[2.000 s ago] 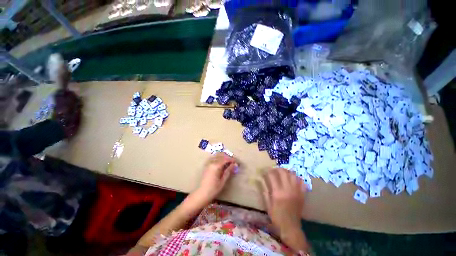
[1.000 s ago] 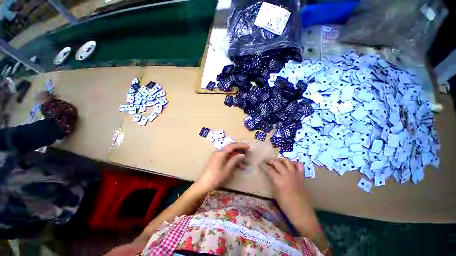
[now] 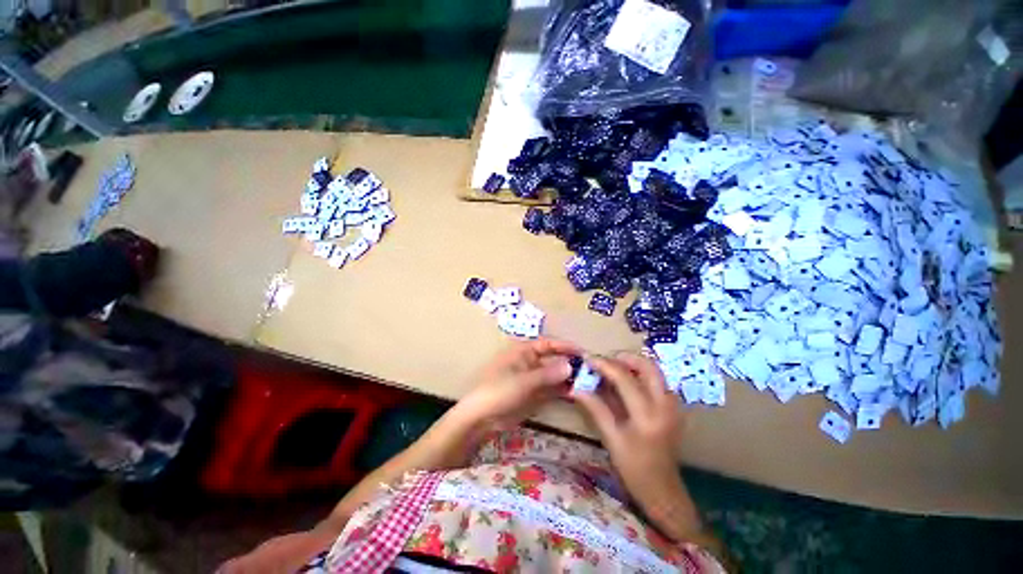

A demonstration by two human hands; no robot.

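Note:
My left hand [image 3: 525,379] and my right hand [image 3: 637,406] meet at the bench's near edge. My left fingers pinch a dark square piece [image 3: 575,366], and my right fingers hold a white square piece [image 3: 587,382] against it. A small group of assembled units [image 3: 517,315] lies just beyond my left hand, one with its dark side up. A bigger group of units [image 3: 342,215] lies farther left. The heap of dark squares [image 3: 628,224] lies beyond my hands, and the large pile of white squares [image 3: 841,280] lies at the right.
A clear bag of dark pieces [image 3: 617,67] stands behind the dark heap, beside a blue bin [image 3: 774,30]. A green conveyor [image 3: 337,73] with white discs [image 3: 191,93] runs behind the bench. Another person's sleeve [image 3: 62,286] is at the left, above a red stool [image 3: 292,432].
My hands have come together, now with a dark and a white piece between them. The small group of units near my left hand has grown. The other person's arm has shifted slightly.

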